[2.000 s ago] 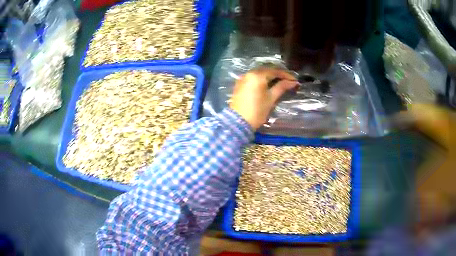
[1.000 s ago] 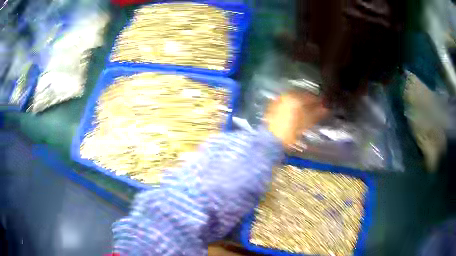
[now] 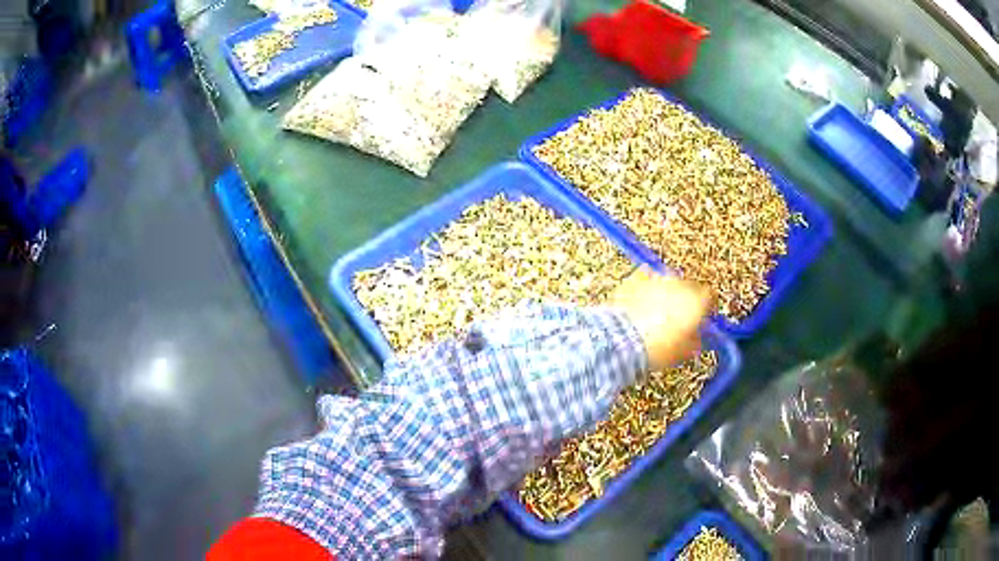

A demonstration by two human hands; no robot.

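Note:
My left hand [image 3: 664, 312], bare with a checked blue sleeve, is over the right edge of the nearer blue tray [image 3: 346, 268], beside the far blue tray [image 3: 808, 228]. Its fingertips are blurred and turned away, so I cannot tell whether it holds a piece. Both trays hold heaped small gold and silver metal pieces [image 3: 504, 247]. My sleeve crosses the nearer tray and hides its middle. My right hand is out of the picture.
A clear plastic sheet [image 3: 794, 449] lies right of the trays, by a dark machine [image 3: 948, 395]. Part of another parts tray [image 3: 710, 519] shows at the bottom edge. Beyond are filled bags [image 3: 383, 110], a small blue tray [image 3: 312, 57], a red bin [image 3: 646, 42] and an empty-looking blue tray [image 3: 860, 156].
The view has swung left. My left hand has moved from over the plastic sheet near the machine to the left trays. The blurred right hand, seen two seconds ago, is out of view.

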